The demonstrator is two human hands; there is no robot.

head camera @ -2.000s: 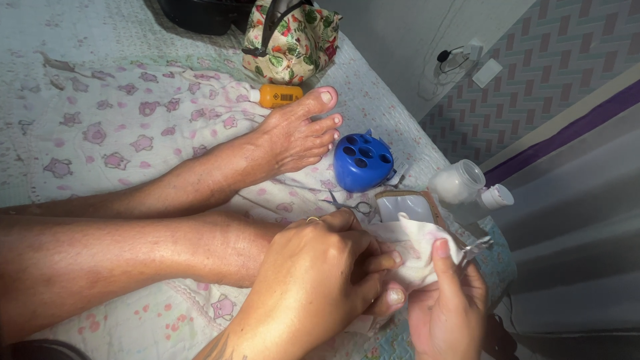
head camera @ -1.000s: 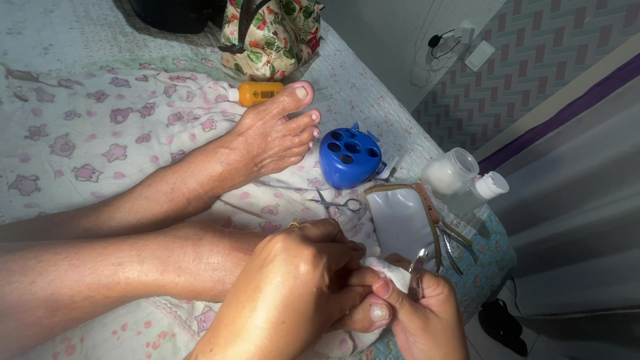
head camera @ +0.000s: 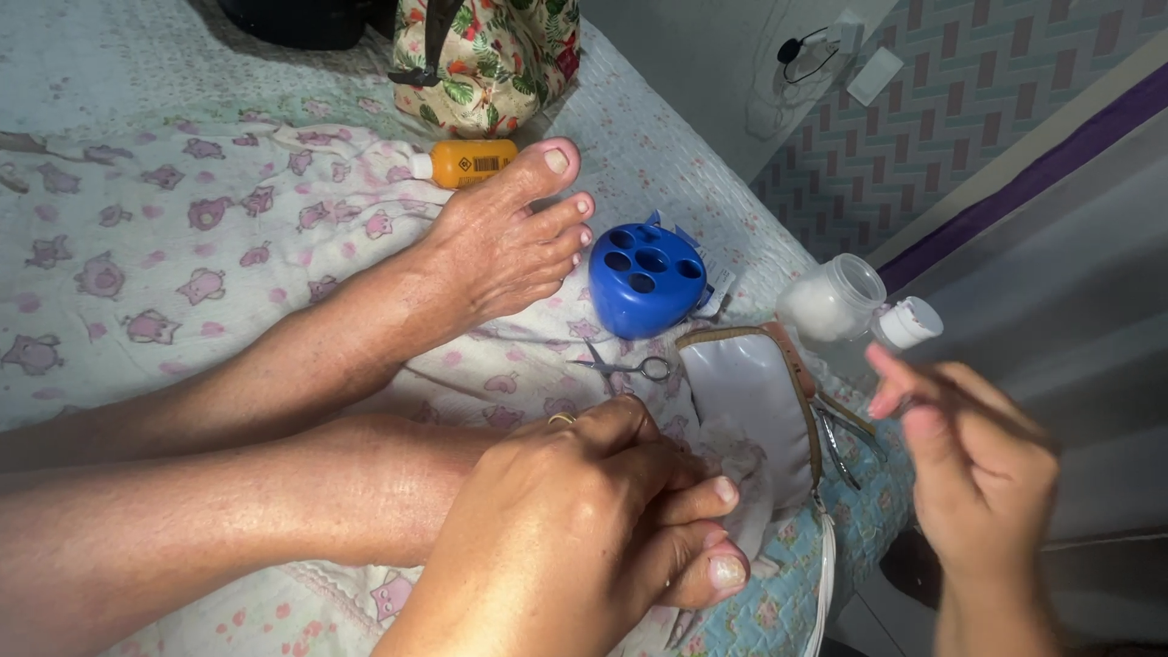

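Note:
My left hand grips the nearer foot around its forefoot, with toes showing past the fingers. A whitish cloth lies beside those toes. My right hand is raised at the right, away from the foot, with bent, blurred fingers; whether it holds a small tool cannot be made out. Small scissors lie partly spread on the patterned cloth beyond my left hand. A white-lined zip pouch lies between the hands, with metal nippers at its right edge. The other foot rests farther back.
A blue holder with round holes stands beyond the scissors. Near the bed's edge are a jar of white material and a white-capped container. An orange bottle and a floral bag sit behind the far foot.
My right hand has moved away from the toes, where it held a metal tool and white material a second ago. My left hand stays on the foot.

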